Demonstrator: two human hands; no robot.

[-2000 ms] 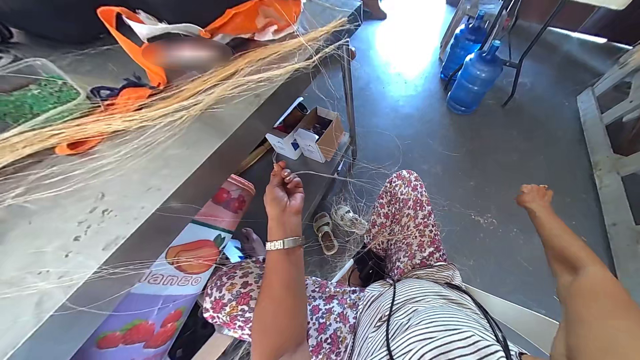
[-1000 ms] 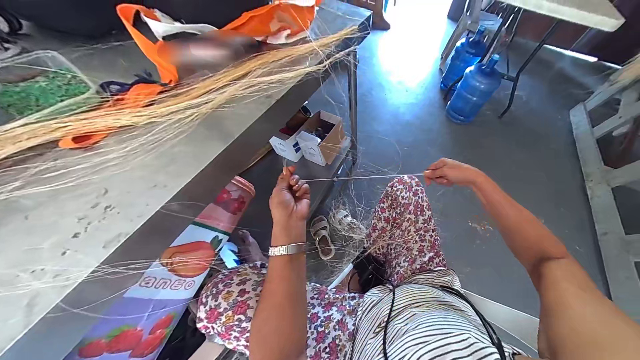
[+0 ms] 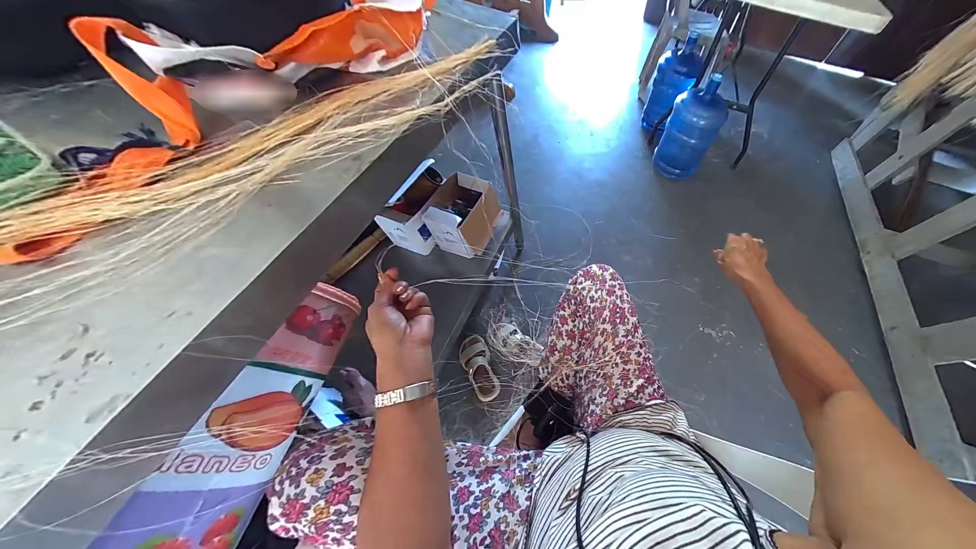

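My left hand (image 3: 400, 316), a metal watch band on its wrist, pinches thin pale fibre strands (image 3: 488, 280) between thumb and forefinger beside the table. The strands trail right, over my knee. Out to the right, above the floor, is my right hand (image 3: 741, 255) with its fingers curled; whether a fine strand is in it cannot be told. A long bundle of straw-coloured fibres (image 3: 305, 145) lies across the grey table (image 3: 175, 305). More loose fibres (image 3: 518, 343) are tangled by my knee, near the sandals (image 3: 479, 367).
Two small open boxes (image 3: 461, 217) sit on a shelf under the table. A fruit-printed cloth (image 3: 259, 412) hangs at the table's side. Blue water jugs (image 3: 690, 130) stand beneath another table, and a wooden frame (image 3: 892, 244) stands at right. Orange and white bags (image 3: 351, 38) lie behind the fibres.
My right hand has moved away to the right from beside my knee, where it held a taut strand one second ago. My left hand stays about where it was.
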